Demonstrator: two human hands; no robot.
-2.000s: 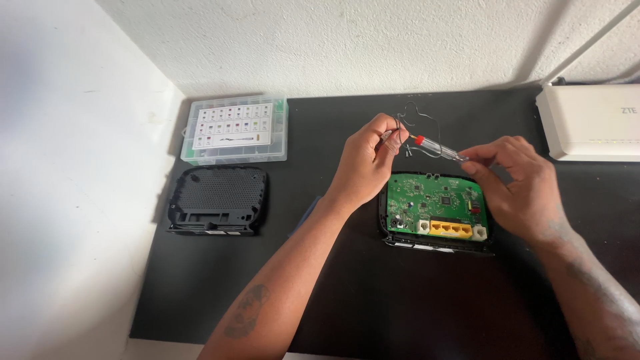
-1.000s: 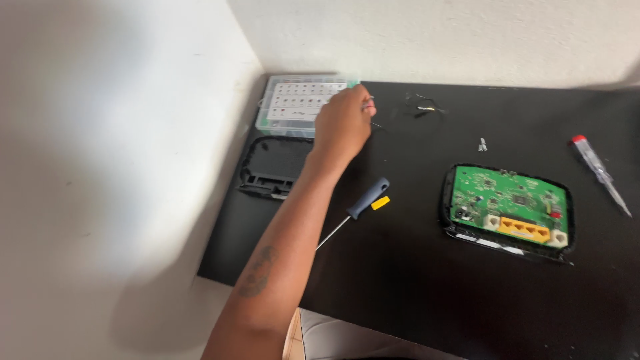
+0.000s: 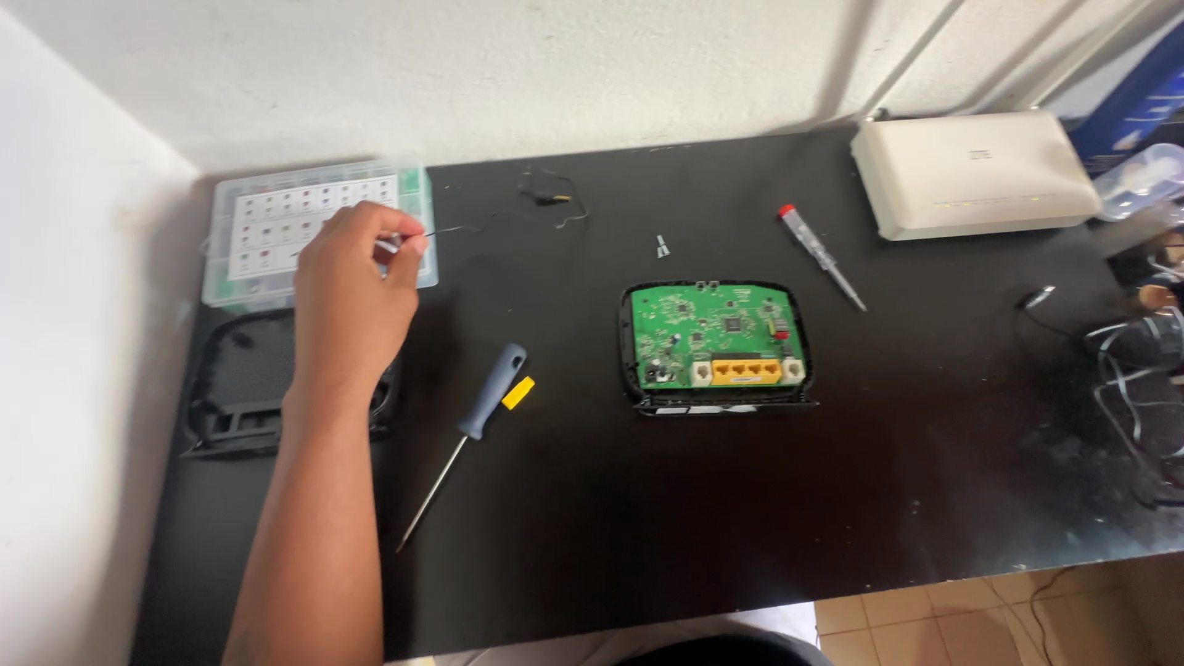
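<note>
My left hand (image 3: 356, 277) pinches the end of a thin dark wire (image 3: 462, 227) between thumb and index finger, above the right part of a clear plastic component case (image 3: 319, 231). The wire trails right to a small tangle on the black table. Below the hand lies a black router cover (image 3: 250, 379), partly hidden by my forearm. A blue-handled screwdriver (image 3: 490, 393) lies beside a small yellow piece (image 3: 519, 393). Further right, a green circuit board (image 3: 712, 328) with yellow ports sits in its black router shell. My right hand is out of view.
Small screws (image 3: 661, 247) lie behind the board. A clear voltage tester screwdriver (image 3: 821, 254) with a red cap rests to their right. A white ZTE router (image 3: 976, 176) stands at the back right, with tangled cables (image 3: 1138, 370) near the right edge. Walls border the back and left.
Two seconds ago both hands held the tester and wire over the board. The tester now lies on the table, my right hand has left view, and my left hand is by the case.
</note>
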